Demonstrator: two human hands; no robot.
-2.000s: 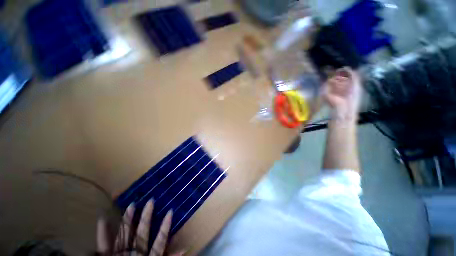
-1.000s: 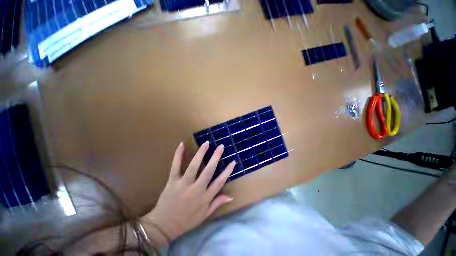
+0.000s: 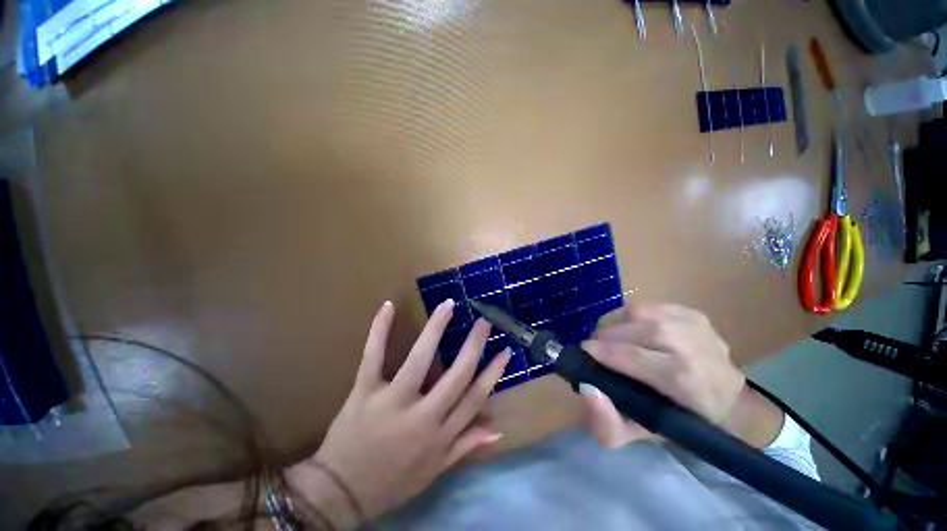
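A dark blue solar cell piece point(image 3: 561, 270) with pale grid lines lies flat on the tan tabletop. Thin silvery ribbons run along it, and one end sticks out past its right edge. My left hand point(image 3: 415, 415) lies spread, with its fingertips on the cell's left and lower part. My right hand point(image 3: 675, 363) holds a black soldering iron point(image 3: 644, 399) at the cell's lower right. The iron's metal tip points left and is on or just over the cell beside my left fingertips.
Red-and-yellow scissors point(image 3: 832, 259) and cut ribbon bits point(image 3: 776, 242) lie right. A small cell strip point(image 3: 741, 108), grey blade point(image 3: 796, 99), orange-handled tool point(image 3: 821, 62) and white bottle point(image 3: 905, 95) are at the far right. Larger cells point(image 3: 26, 311) lie left. A banded stack point(image 3: 78, 31) is far left.
My right hand was off at the right edge and now holds the soldering iron over the cell. The view has shifted. My left hand remains on the cell.
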